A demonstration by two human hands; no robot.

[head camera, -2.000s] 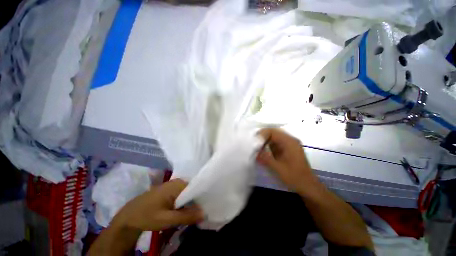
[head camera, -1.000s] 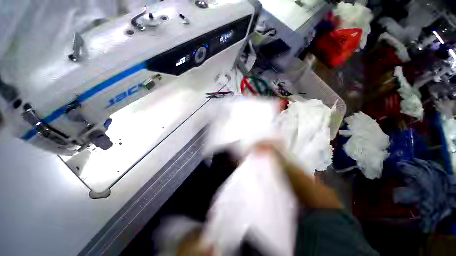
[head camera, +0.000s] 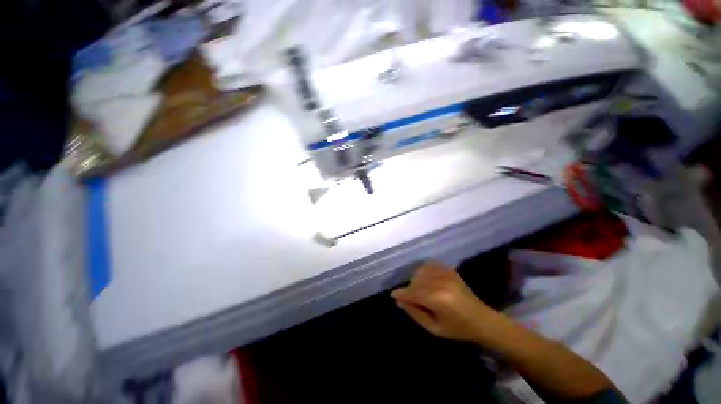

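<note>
My right hand [head camera: 444, 301] is in front of the grey table edge, its fingers curled; blur hides whether anything small is between them. My left hand is out of the picture. The white sewing machine [head camera: 427, 95] with a blue stripe stands behind the table edge, its needle area [head camera: 364, 177] in bright glare. No cloth shows under the needle. Small dark snips [head camera: 523, 174] lie right of the needle. A white cloth heap [head camera: 624, 304] lies at the lower right, beside my right forearm.
Blue tape [head camera: 97, 237] marks the left tabletop. Whitish cloth [head camera: 47, 276] hangs at the left edge. A brown packet [head camera: 186, 102] with pale cloth pieces lies at the back left. Red-orange scissor handles [head camera: 581, 186] are at the right edge. More white cloth [head camera: 332, 31] lies behind the machine.
The view has swung right, then back left. The white piece that was in my hands is no longer in them as far as seen. My left hand has left the picture.
</note>
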